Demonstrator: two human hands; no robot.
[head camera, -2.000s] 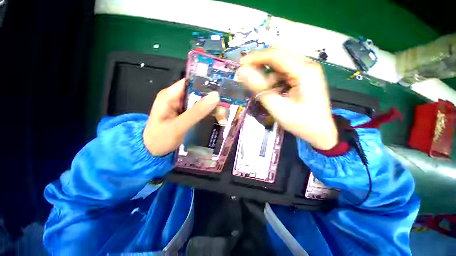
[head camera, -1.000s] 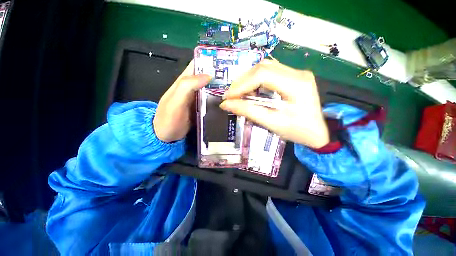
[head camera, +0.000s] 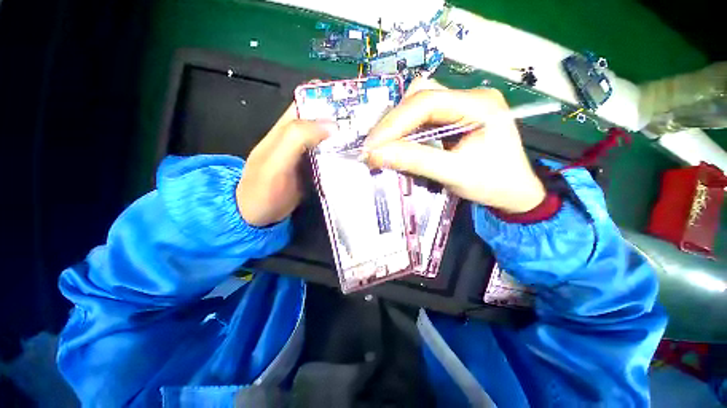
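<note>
My left hand (head camera: 275, 167) holds a pink-rimmed phone frame (head camera: 367, 231) by its left edge, thumb over the upper half. Blue and pale board parts (head camera: 348, 103) show in the frame's upper half; the lower half is bright with glare. My right hand (head camera: 454, 147) holds thin metal tweezers (head camera: 446, 130) between thumb and fingers, its fingertips at the middle of the frame by its right edge. The tweezers' tips cannot be made out. A second pink-rimmed phone frame (head camera: 433, 231) lies in the black foam tray (head camera: 179, 111), partly behind the held frame and my right hand.
Loose blue boards (head camera: 398, 60) lie beyond the tray near the white strip (head camera: 494, 48). A dark blue module (head camera: 588, 82) with wires lies farther right. A red bin (head camera: 687, 209) stands at right. Another pink frame (head camera: 506, 288) shows under my right sleeve.
The held frame has tilted, its lower end swinging right over the second frame, and its battery area has turned from dark to bright glare. The tweezers now show clearly in my right hand.
</note>
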